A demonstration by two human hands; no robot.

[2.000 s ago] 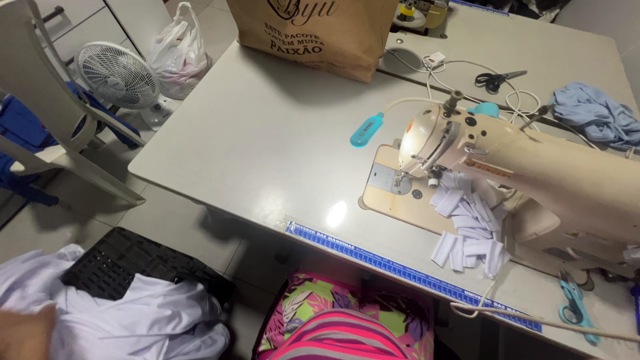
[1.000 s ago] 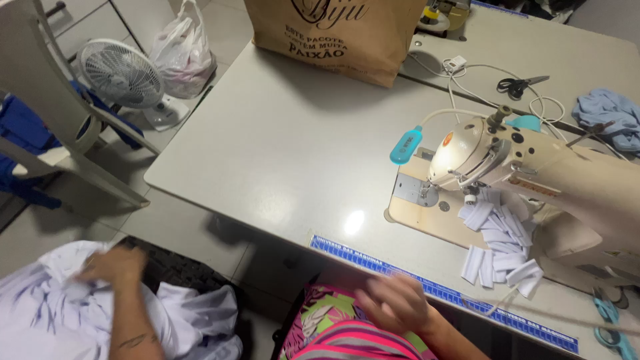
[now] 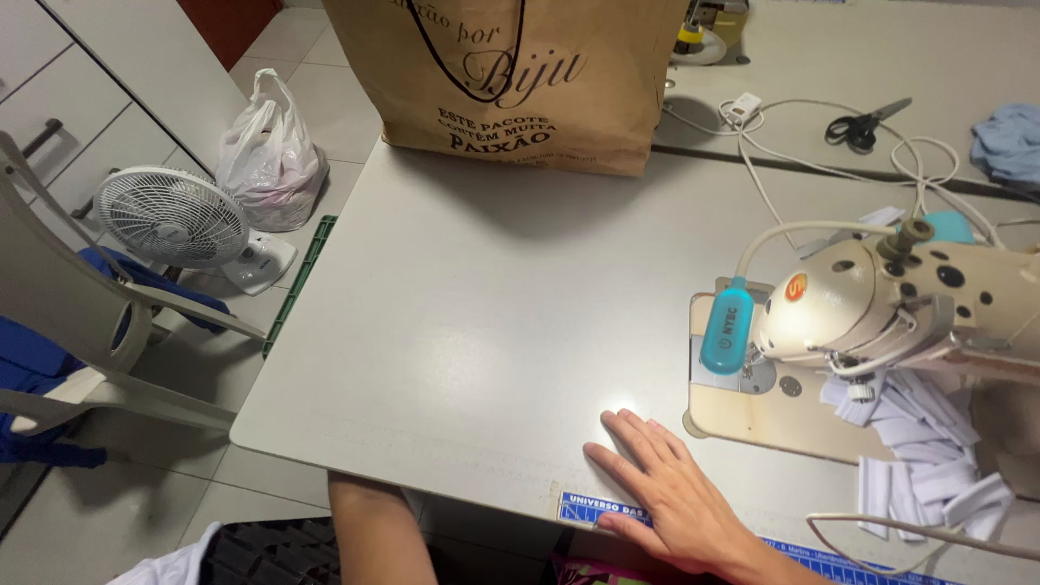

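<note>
My right hand (image 3: pixel 662 496) lies palm down, fingers spread, on the front edge of the white tabletop (image 3: pixel 455 325), partly over a blue measuring tape (image 3: pixel 821 556) fixed along that edge. It holds nothing. My left forearm reaches under the table's left front part, and the left hand is hidden beneath the top. A cream sewing machine (image 3: pixel 861 301) stands at the right with a teal lamp (image 3: pixel 725 329) hanging by its needle area. Folded white fabric pieces (image 3: pixel 918 439) are heaped beside the needle plate. White cloth (image 3: pixel 175 561) shows at the lower left by a black crate (image 3: pixel 272 552).
A large brown paper bag (image 3: pixel 528 89) stands at the table's back. Black scissors (image 3: pixel 863 130), a white cable (image 3: pixel 760 166) and blue cloth (image 3: pixel 1007 146) lie at the back right. A plastic chair (image 3: pixel 73 301), a white fan (image 3: pixel 175 219) and a plastic bag (image 3: pixel 272 162) are at the left.
My left hand, over the white cloth one second ago, is now under the table. My right hand has come onto the tabletop's front edge. The view has shifted closer to the table.
</note>
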